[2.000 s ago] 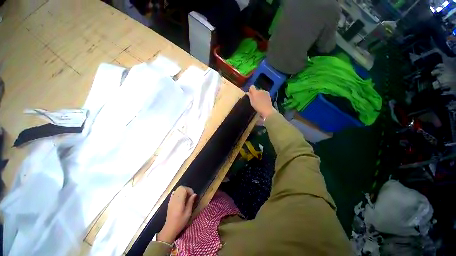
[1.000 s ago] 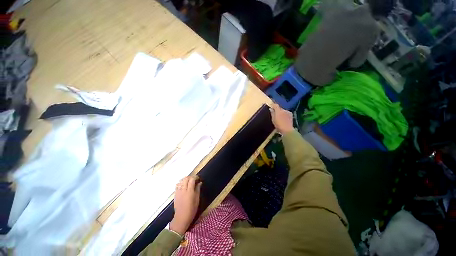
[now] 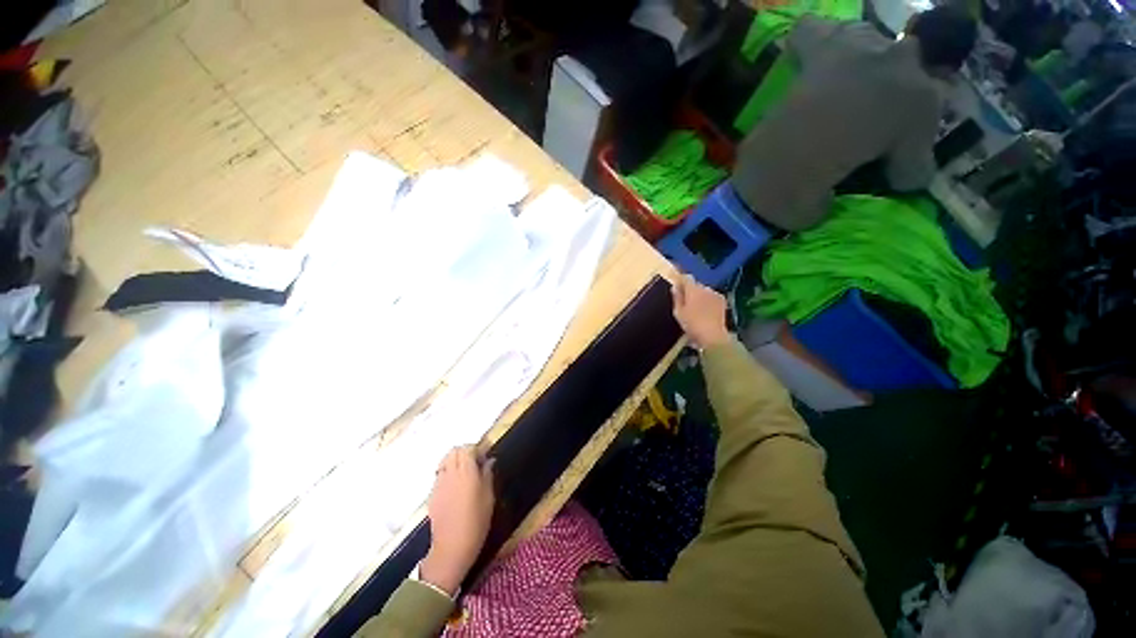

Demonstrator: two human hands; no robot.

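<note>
A long black fabric strip (image 3: 579, 393) lies flat along the near edge of the pale plywood table (image 3: 268, 75). My right hand (image 3: 701, 312) grips the strip's far end at the table corner, fingers on top. My left hand (image 3: 461, 514) rests on the strip lower down, fingers bent together at its inner edge; whether it pinches the cloth is hard to tell. The strip runs on past my left hand to the bottom of the picture. White cut panels (image 3: 361, 337) overlap beside the strip.
A narrow black offcut (image 3: 187, 289) lies by the panels. Grey and black offcuts (image 3: 44, 187) are heaped at the left. Beyond the corner stand a blue stool (image 3: 713, 237), a red bin (image 3: 635, 206) and a blue bin (image 3: 872, 343) with green pieces. A person (image 3: 847, 112) sits at a machine.
The view has shifted, so the table and strip sit further right and lower. My left hand has moved a little along the strip towards my right hand. My right hand stays at the strip's end.
</note>
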